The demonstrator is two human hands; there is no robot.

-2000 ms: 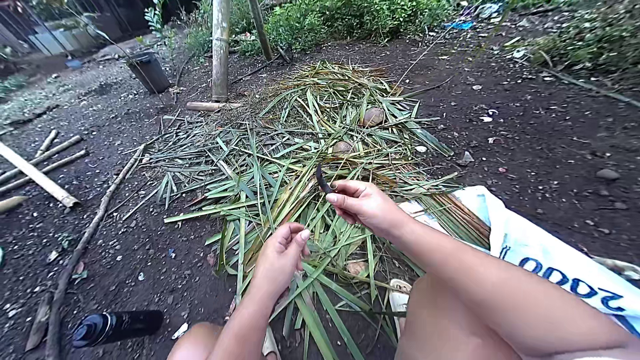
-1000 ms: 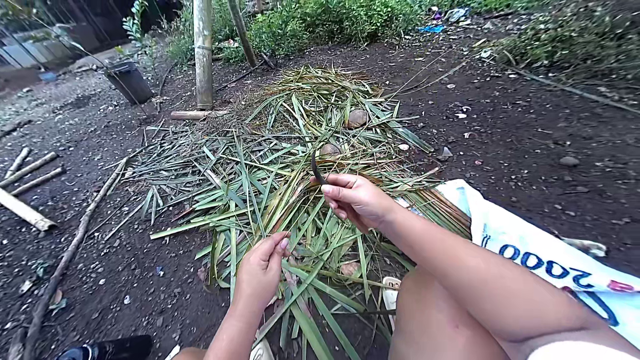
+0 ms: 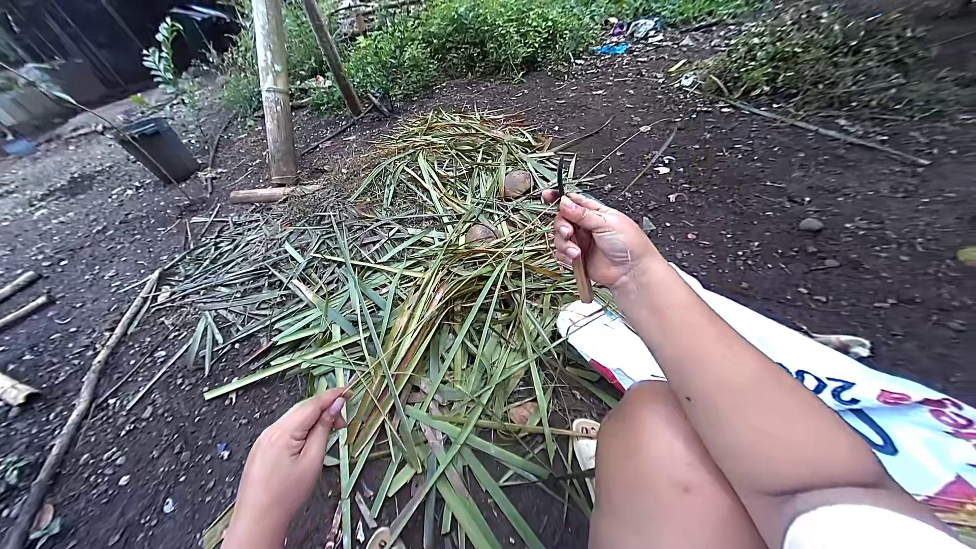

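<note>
My right hand (image 3: 598,240) is closed around a small knife (image 3: 582,276); its wooden handle shows below the fingers and its dark blade points up. Lower left, my left hand (image 3: 293,450) has thumb and forefinger pinched at the edge of the leaf pile; a thin strip seems to be between them, though this is hard to tell. Long green and brown leaf strips (image 3: 457,328) lie heaped in front of me. Two round brown objects, perhaps coconuts, rest in the heap: one farther back (image 3: 518,184), one nearer (image 3: 481,233).
A printed white tarp or sack (image 3: 762,366) lies at the right beside my bent leg. Left of the heap runs a long stick (image 3: 99,374). Behind stand a bamboo post (image 3: 275,99) and a dark bucket (image 3: 158,149). A sandal (image 3: 585,446) shows near my knee.
The hands have moved apart, the left one lower and outward. More of the knife's handle now shows below the right hand. The view has shifted somewhat.
</note>
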